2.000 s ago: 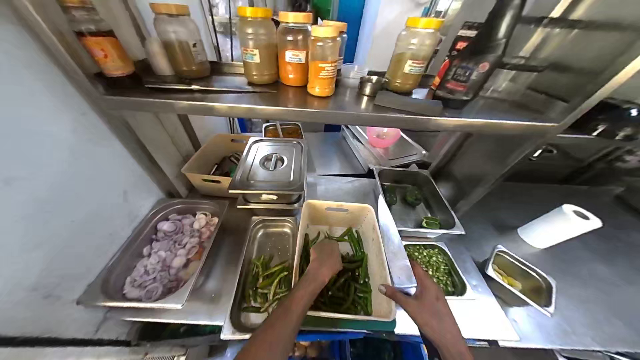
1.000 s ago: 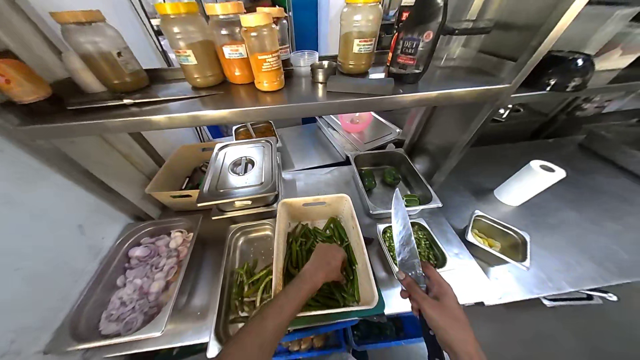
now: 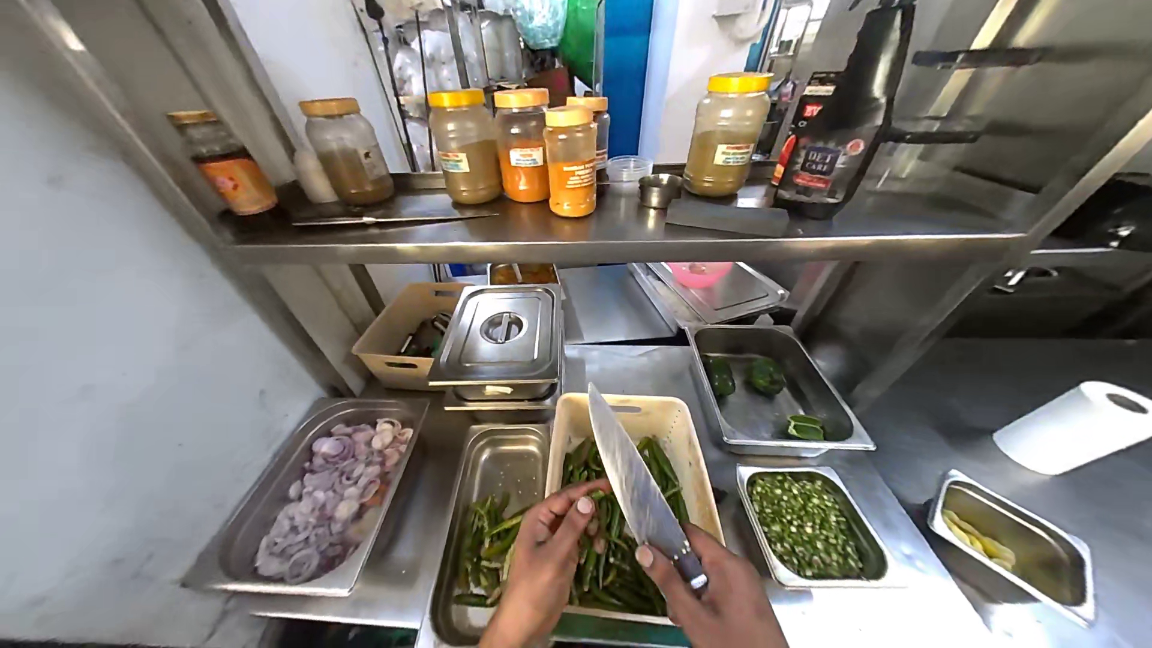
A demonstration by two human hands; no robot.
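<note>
My right hand (image 3: 711, 585) grips a chef's knife (image 3: 634, 477) by its handle, the blade pointing up and away over a cream plastic basket (image 3: 705, 468) of green chillies (image 3: 621, 567). Close to the blade's left side, my left hand (image 3: 553, 540) pinches something green, probably a chilli, mostly hidden by the fingers. A steel tray (image 3: 504, 447) left of the basket holds more green chillies. Chopped green pieces (image 3: 804, 525) fill a small steel pan to the right.
Sliced onions (image 3: 328, 504) lie in a steel tray at the left. Behind the basket stand a lidded steel container (image 3: 504, 337) and a pan (image 3: 783, 441) with green peppers. Jars (image 3: 463, 153) line the shelf above. A paper roll (image 3: 1075, 427) and a small pan (image 3: 1017, 549) are at the right.
My left hand was in the basket among the chillies and is now raised beside the knife. The knife, seen upright at the basket's right one second ago, is now over the basket.
</note>
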